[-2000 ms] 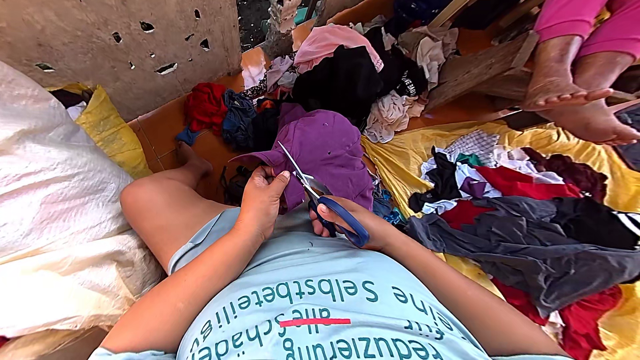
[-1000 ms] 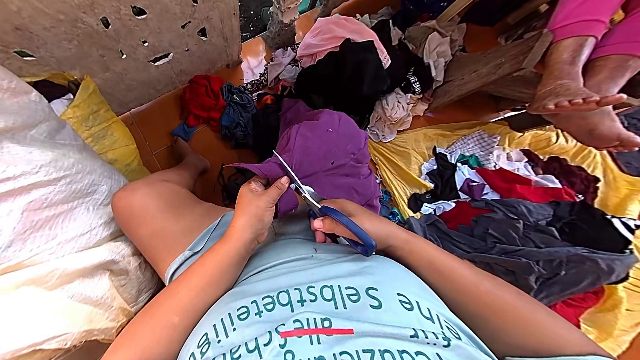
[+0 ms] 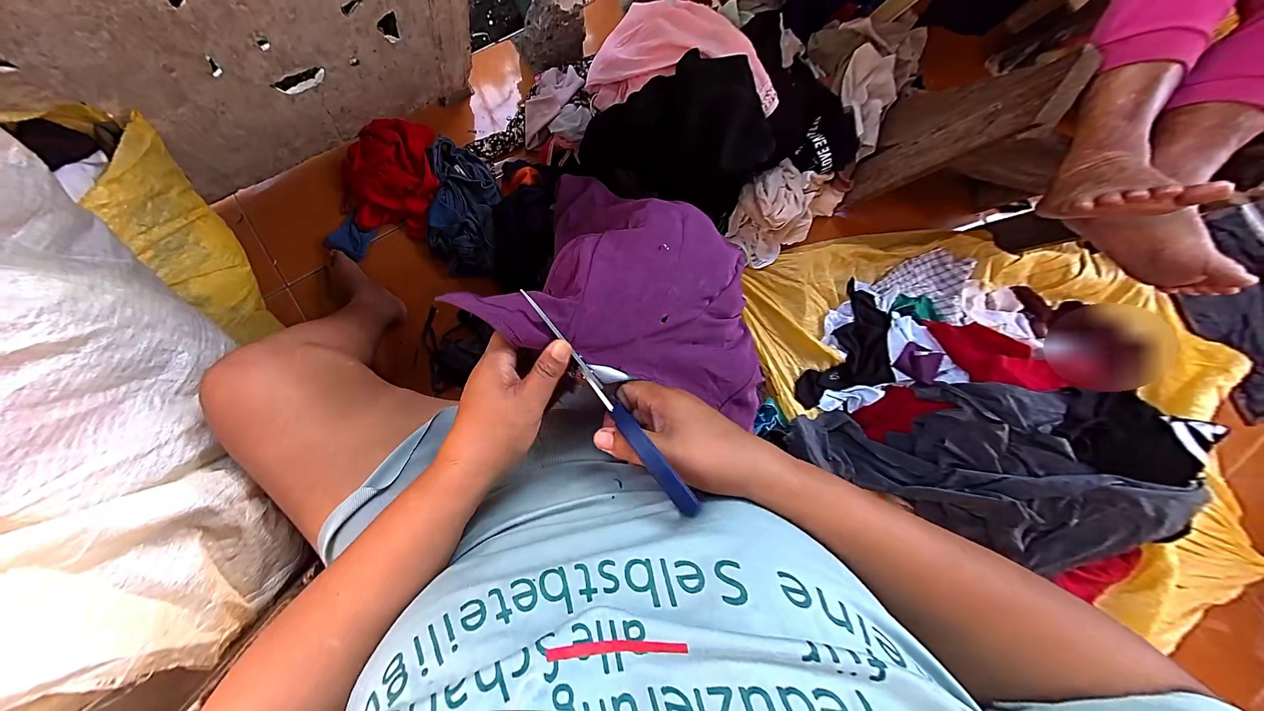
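Note:
My right hand (image 3: 681, 434) holds a pair of scissors with blue handles (image 3: 652, 464), their blades pointing up and left over a purple cloth (image 3: 652, 286). One blade lies across the cloth; the other is partly hidden beneath it and my fingers. My left hand (image 3: 513, 390) pinches the cloth's near edge between thumb and fingers, close beside the blades. The purple cloth spreads out in front of my lap, with a pointed corner reaching left. A few small holes or specks show on it.
Red cloth (image 3: 388, 178), blue denim (image 3: 462, 202) and black cloth (image 3: 681, 133) are heaped ahead. Mixed cloths lie on a yellow sheet (image 3: 790, 296) to the right, below another person's bare feet (image 3: 1145, 197). A white woven sack (image 3: 109, 395) stands left, near a holed panel (image 3: 247, 79).
The blades are closer together now than in the earlier frames, and the blue handles have come together. My left hand stays at the cloth's edge.

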